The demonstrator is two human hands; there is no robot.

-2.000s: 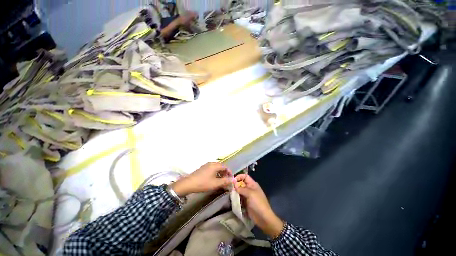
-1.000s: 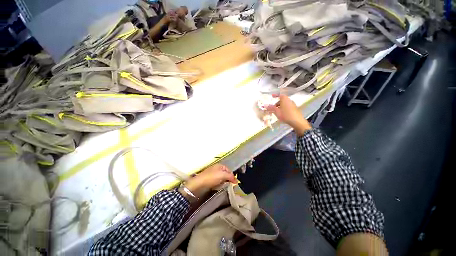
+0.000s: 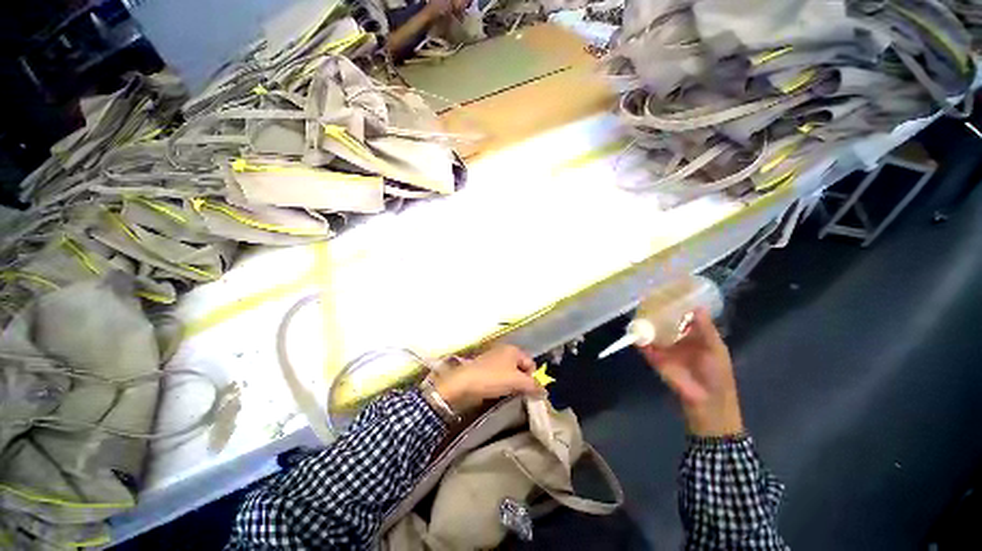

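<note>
My left hand (image 3: 490, 377) pinches the top corner of a beige handbag (image 3: 468, 484), beside a yellow tape tuft (image 3: 542, 376). The bag hangs at the table's near edge, with a short handle (image 3: 587, 504) looping out to the right and a shiny silvery lump (image 3: 516, 518) on its side. My right hand (image 3: 695, 361) holds a clear-whitish glue bottle (image 3: 678, 307) over the dark floor, right of the bag. The bottle's narrow white nozzle points left and down toward the bag corner, apart from it.
Heaped beige bags with yellow edges (image 3: 307, 188) lie at the left. Another bag heap (image 3: 743, 108) lies at the far right. A brown and olive-green board (image 3: 517, 92) lies at the far side of the white table (image 3: 431, 264). Another person's hand (image 3: 431, 13) shows beyond it. A stool (image 3: 878, 199) stands right.
My right hand went from the bag corner to the bottle on the table, took hold of it and brought it back nearer the bag. My left hand stayed on the corner. The view shifted.
</note>
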